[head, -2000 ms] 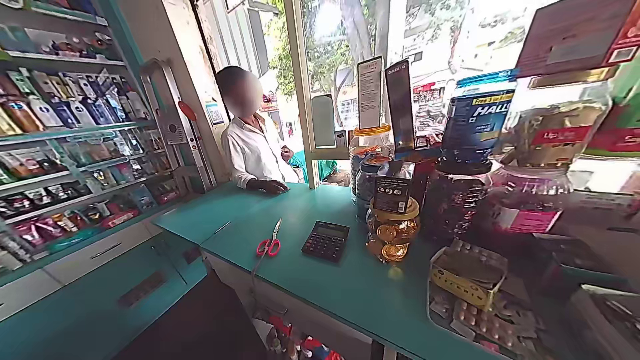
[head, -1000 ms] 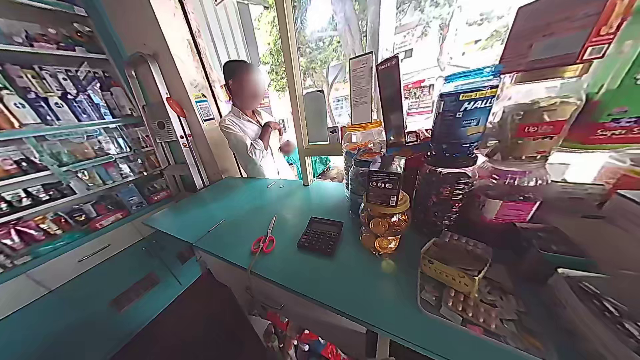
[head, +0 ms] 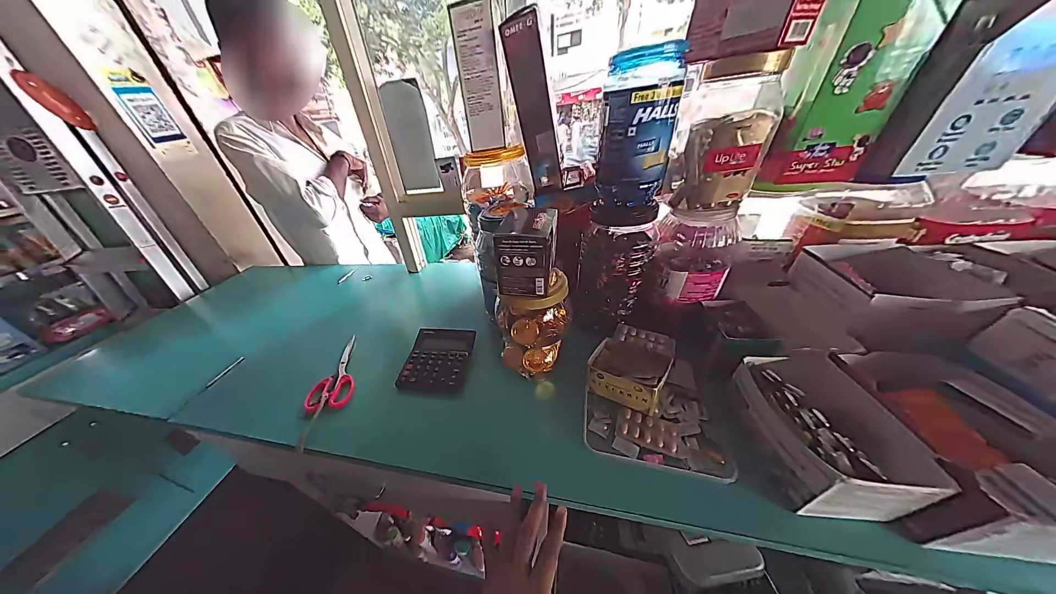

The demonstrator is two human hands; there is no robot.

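One hand, which looks like my left hand (head: 524, 544), is at the bottom centre by the counter's front edge, fingers apart and nothing held; whether it touches the edge is unclear. My right hand is out of view. On the teal counter (head: 330, 305), farther in, lies a black calculator (head: 435, 360). Scissors with red handles (head: 332, 389) lie to its left, blades pointing away. A gold-lidded jar of gold-wrapped sweets (head: 534, 334) stands right of the calculator with a black box (head: 525, 252) on top. An open yellow carton (head: 631, 371) rests on a tray of blister packs (head: 660, 433).
A blue candy jar (head: 639, 124) and several other jars stand at the back. Open cardboard boxes (head: 866, 487) line the right side. A pen-like object (head: 224, 372) lies on the left. Beyond the counter, a person in a white shirt (head: 289, 190) stands by the window frame (head: 371, 124).
A hand has come into view at the bottom. The person across the counter had a hand on the counter two seconds ago; now both hands are near their chest. The view has shifted right.
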